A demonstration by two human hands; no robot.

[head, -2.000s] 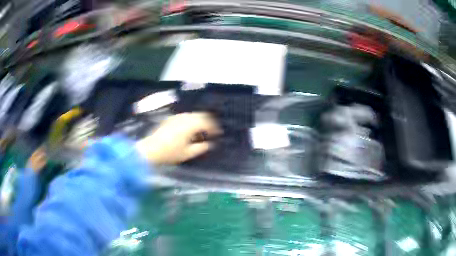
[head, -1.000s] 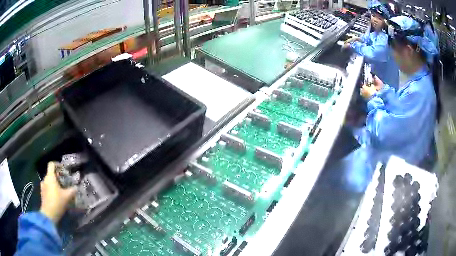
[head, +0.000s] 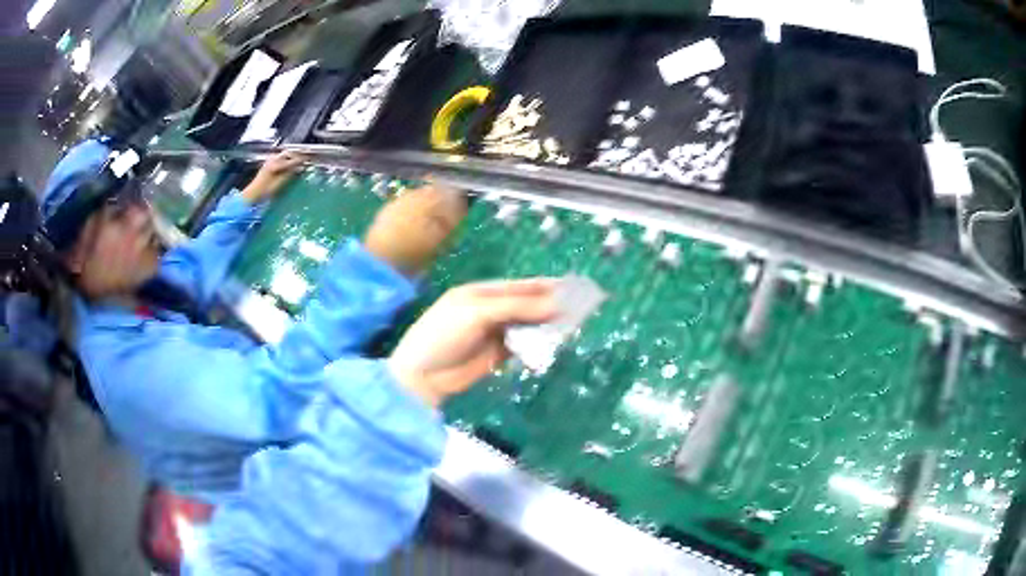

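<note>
My left hand [head: 456,338] comes in from the lower left in a blue sleeve and holds a grey block [head: 563,321] between thumb and fingers over the green circuit boards [head: 608,394]. The block is blurred; I cannot tell whether it touches the board. Other grey blocks [head: 707,428] stand on the boards to the right. Small white connectors [head: 672,254] sit along the boards' far edge. My right hand is not in view.
A neighbouring worker [head: 124,270] in blue reaches over the boards at left, one hand [head: 419,225] close beyond mine. Beyond the metal rail [head: 788,225] are black trays [head: 844,135], loose white connectors [head: 675,146], yellow tape [head: 456,118] and a white cord [head: 948,169].
The view has swung from the large black tote back over the boards and part trays. My left hand has left the grey-part bin and now holds a grey block over the boards.
</note>
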